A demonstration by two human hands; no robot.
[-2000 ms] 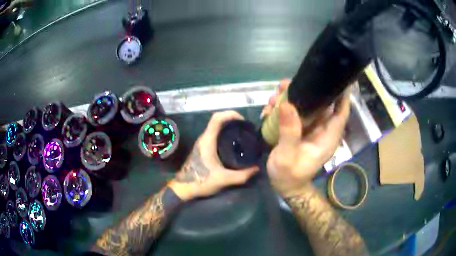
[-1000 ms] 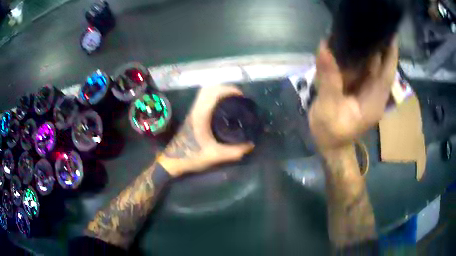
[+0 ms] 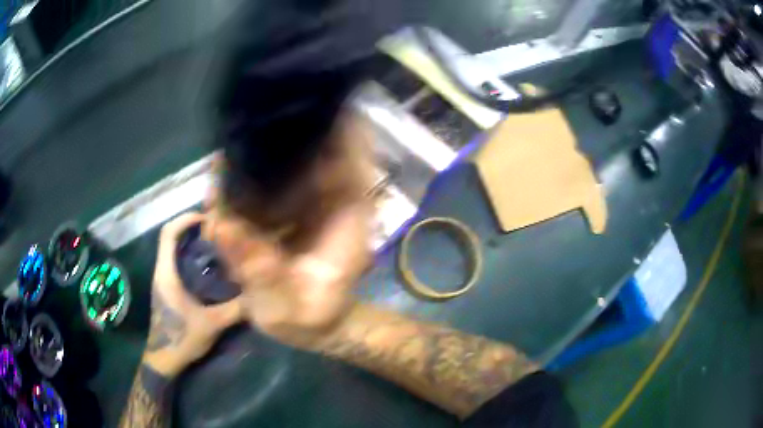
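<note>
My left hand (image 3: 177,305) is wrapped around a black cylindrical unit (image 3: 205,266), its dark end facing up, at the left of the view. My right hand (image 3: 305,267) is blurred and holds the thick black body of the electric screwdriver (image 3: 284,100). It is beside the unit and partly overlaps it. The screwdriver's tip is hidden, so I cannot tell if it touches the unit.
Units with lit faces, one glowing green (image 3: 105,294), stand at the lower left. The screw feeder (image 3: 410,201) is behind my right hand. A tape roll (image 3: 439,257), cardboard piece (image 3: 540,171) and two small black parts (image 3: 605,105) lie to the right. A blue-and-white stool (image 3: 657,280) stands beyond the bench edge.
The view has swung right, so the bench things appear further left. My right hand with the screwdriver has come from beside the feeder to close beside the unit. My left hand still holds the unit.
</note>
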